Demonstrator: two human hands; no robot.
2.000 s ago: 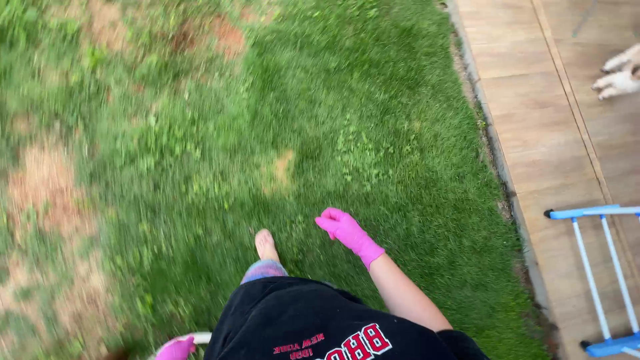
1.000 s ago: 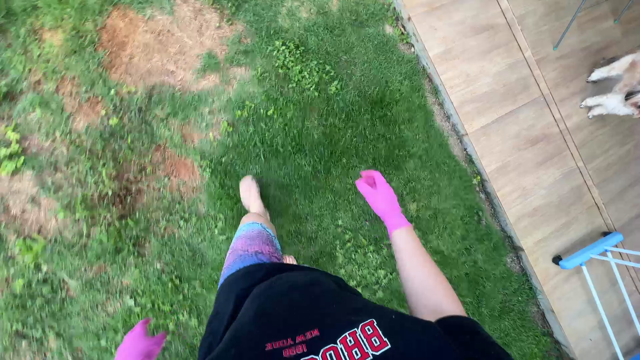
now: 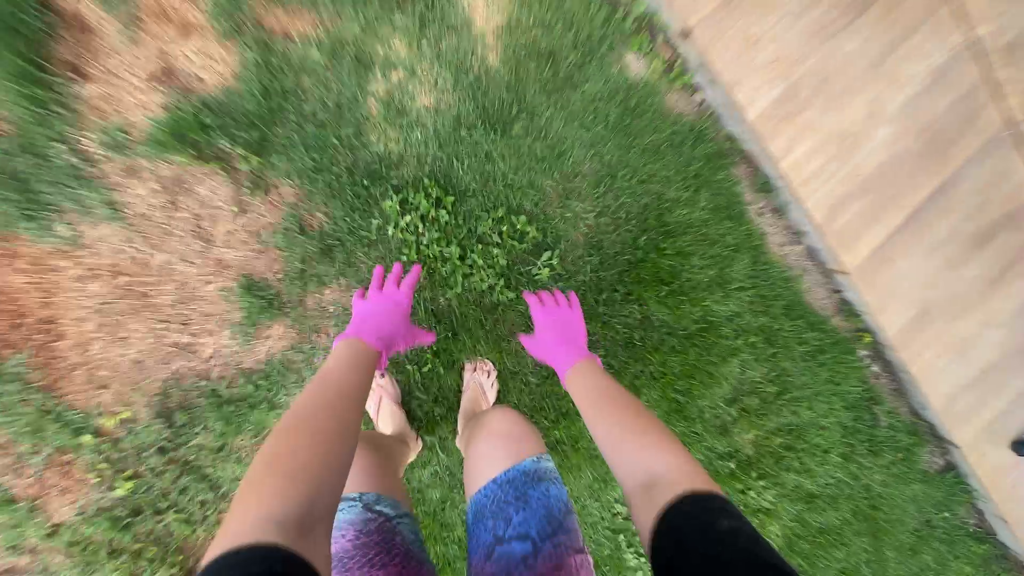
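Observation:
Both hands wear bright pink gloves and reach forward over the lawn. My left hand (image 3: 386, 314) has its fingers spread and holds nothing; it is above the grass, left of a patch of broad-leaved weeds (image 3: 472, 248). My right hand (image 3: 557, 326), also with fingers apart and holding nothing, hangs just below and right of that patch. Neither hand appears to touch the plants. Below the hands, my two feet in flip-flops (image 3: 478, 384) stand side by side on the grass.
Bare reddish soil with dry grass (image 3: 176, 272) spreads on the left. A tiled patio (image 3: 896, 144) with a pale concrete edge (image 3: 800, 220) runs diagonally along the right. Green lawn (image 3: 680, 384) lies between the patio and my feet.
Both arms now stretch forward, and my left hand has come up from the bottom edge. The right hand's fingers, earlier curled, are spread. The view has shifted; the dog's paws and blue-and-white frame are gone.

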